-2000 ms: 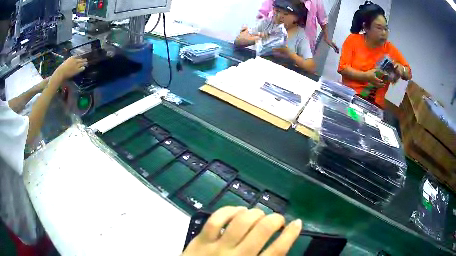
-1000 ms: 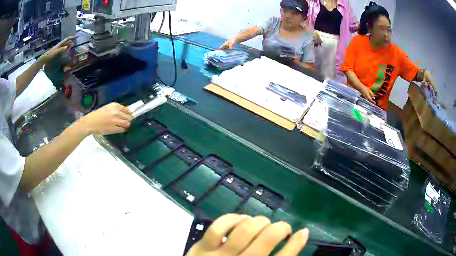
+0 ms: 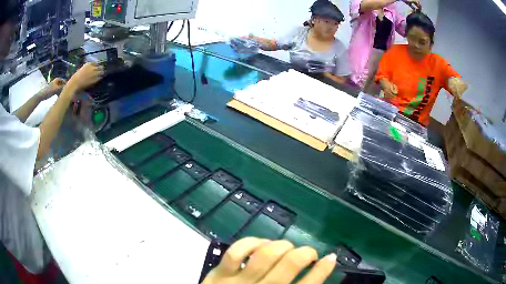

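Note:
My left hand (image 3: 272,263) is at the bottom centre, cut off by the lower edge, with its fingers curled over a black phone middle frame (image 3: 213,258). The frame's camera end shows left of the fingers; a dark part shows to their right. The fingers hide its middle. Several black open frames (image 3: 227,178) lie side by side, partly overlapping, on the green conveyor belt (image 3: 319,222). Another frame end (image 3: 348,255) shows just right of my fingers. My right hand is not in view.
A white work surface (image 3: 119,216) is at left. A white guide bar (image 3: 150,128) crosses the belt's left end. A neighbour's hands (image 3: 86,76) are at a blue-based machine (image 3: 141,86). Bagged trays (image 3: 399,166) stand right, beyond the belt. People are opposite.
The row of frames has shifted left along the belt, and another frame end shows beyond my fingers. The neighbour's hand has moved from the guide bar back to the machine. My left hand stays nearly still.

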